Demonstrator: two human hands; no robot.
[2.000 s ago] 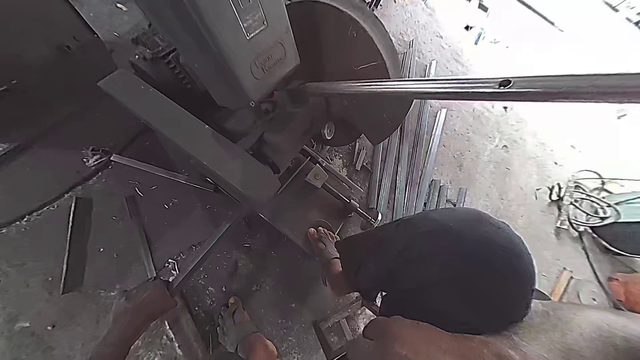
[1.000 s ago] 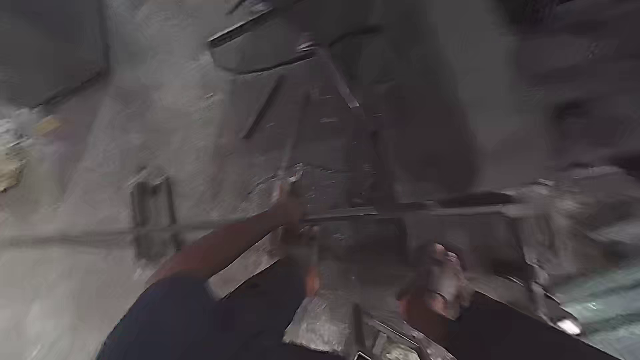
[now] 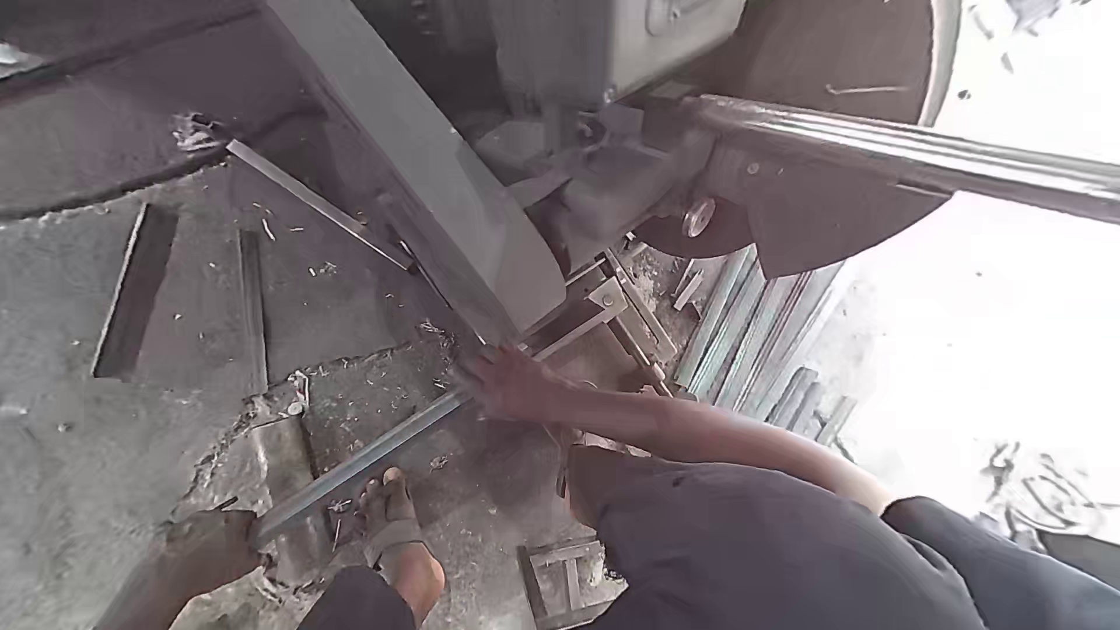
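A long grey metal bar [image 3: 367, 459] slants from the lower left up to the base of a large abrasive cut-off saw [image 3: 612, 184]. My left hand [image 3: 214, 542] grips its lower end. Further up, my right hand [image 3: 507, 381] lies around the bar beside the saw's vise [image 3: 608, 302]; its fingers are partly blurred. The far end of the bar is hidden under that hand and the machine. A shiny metal handle tube [image 3: 910, 153] runs from the saw head to the right edge, above the round blade [image 3: 700, 245].
Several metal lengths [image 3: 752, 332] lie on the floor right of the saw. Flat strips [image 3: 131, 289] and a thin bar [image 3: 315, 201] lie at the left. My sandalled foot [image 3: 398, 534] is beside the bar, near a small metal frame [image 3: 569, 577]. Cable coils [image 3: 1041, 490] lie at the far right.
The view has swung away and back to the saw. My right hand, near my knee two seconds ago, is now at the bar by the saw's base.
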